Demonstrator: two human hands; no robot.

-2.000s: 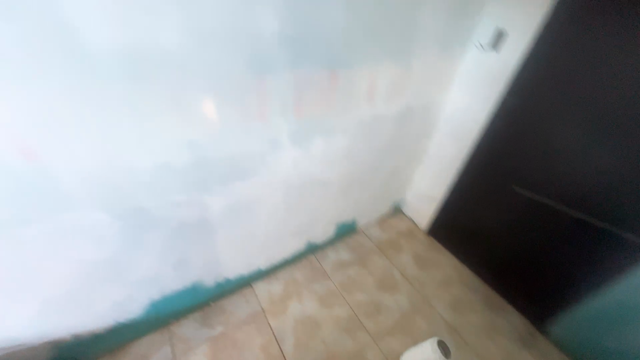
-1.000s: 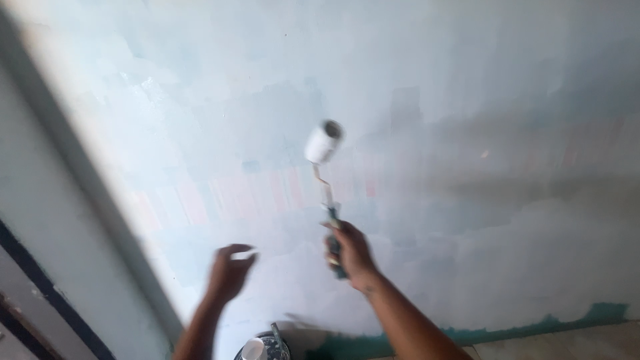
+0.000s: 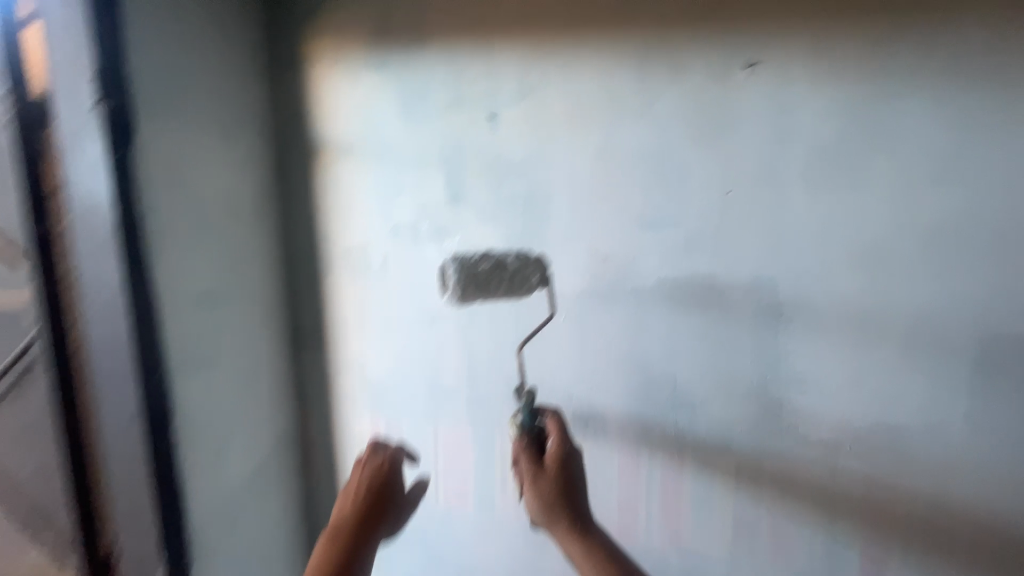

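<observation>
My right hand [image 3: 552, 472] is closed around the handle of a paint roller [image 3: 494, 276], which is held upright at the middle of the view. The roller's sleeve lies level above the bent wire frame and looks grey against the light. Behind it is a wall [image 3: 680, 240] with patchy pale paint and faint pinkish streaks low down; whether the sleeve touches it I cannot tell. To the left of the handle, my left hand [image 3: 380, 488] is raised with nothing in it, its thumb and fingers apart.
At the left, a grey-green wall strip [image 3: 216, 280] meets the painted wall at a corner. Farther left stands a frame with dark upright edges [image 3: 136, 280]. A long soft shadow crosses the lower right of the painted wall.
The view has swung upward and left, so the floor edge is out of sight. The roller's sleeve, tilted end-on a second ago, now lies sideways. Both hands stay raised.
</observation>
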